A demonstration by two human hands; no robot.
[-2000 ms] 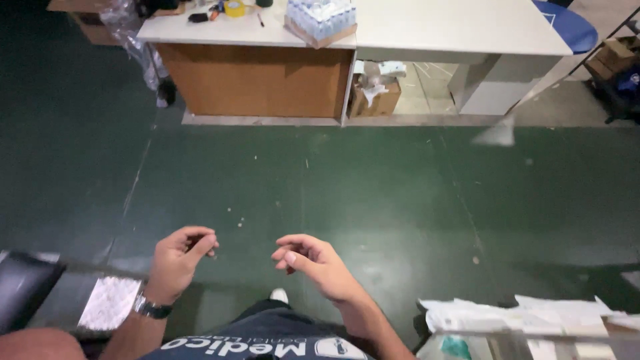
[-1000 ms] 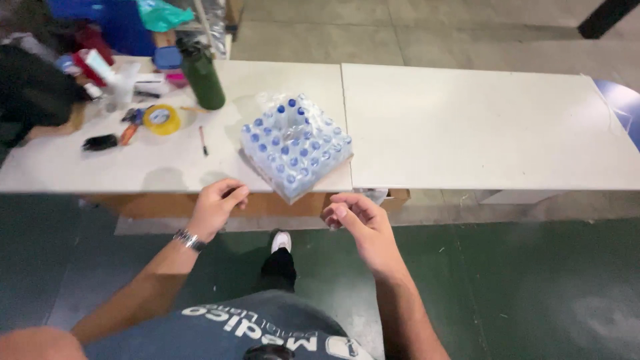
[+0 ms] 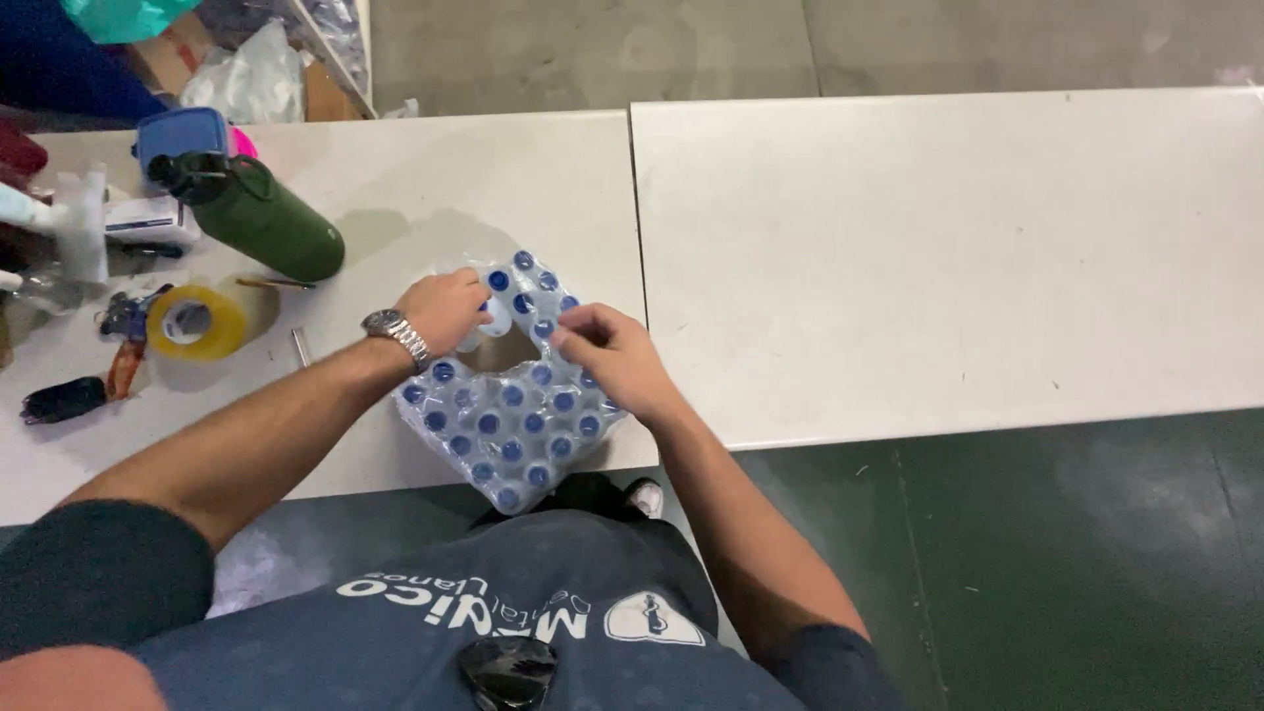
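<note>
A plastic-wrapped pack of small clear bottles with blue caps (image 3: 512,425) lies on the white table, one corner toward my body. Its wrap has a gap near the middle, where some bottles are absent and one leans over. My left hand (image 3: 444,308), with a metal watch on the wrist, reaches over the far left part of the pack, fingers bent at the leaning bottle; whether they grip it is unclear. At the right side of the gap, my right hand (image 3: 612,357) has its thumb and index finger close to a cap and the film, its hold unclear.
On the left stand or lie a green metal bottle (image 3: 272,222), a roll of yellow tape (image 3: 196,323), a black-bristled brush (image 3: 65,400), a blue-lidded container (image 3: 183,133) and a white box (image 3: 148,219). A seam divides the white tabletop (image 3: 889,276). Green floor (image 3: 1037,553) borders its near edge.
Both hands have moved from in front of the table onto the bottle pack. The view has come much closer to the table.
</note>
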